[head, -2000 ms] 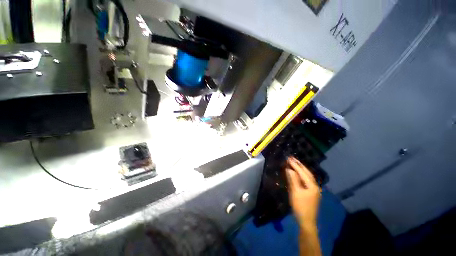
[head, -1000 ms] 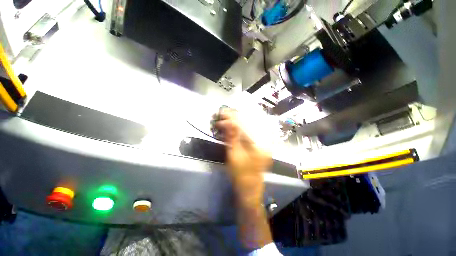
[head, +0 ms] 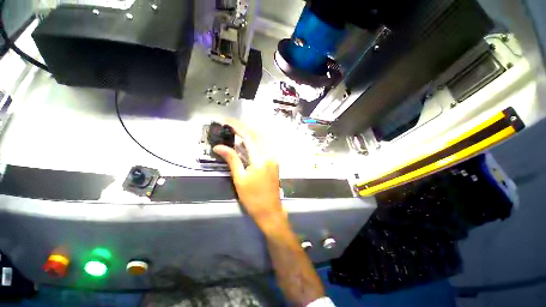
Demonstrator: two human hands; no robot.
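My right hand [head: 254,171] reaches in from the lower right, its thumb and fingertips around a small black part [head: 222,135] on top of the fixture [head: 206,157]. The fingers partly hide the part and the fixture. A second small black part with a round raised lens [head: 139,178] rests at the plate's front edge, between two black pads. My left hand is not in view.
A black box unit [head: 114,54] stands at the back left; a blue cylinder [head: 314,42] hangs right of centre. A thin cable [head: 135,138] curves left of the fixture. A yellow-black bar [head: 443,153] and black trays [head: 401,234] are at right. Lit buttons [head: 96,267] are front left.
My right hand has gone from the trays at right to the fixture. The lens part now shows at the front edge, where none was seen earlier. The camera view has shifted.
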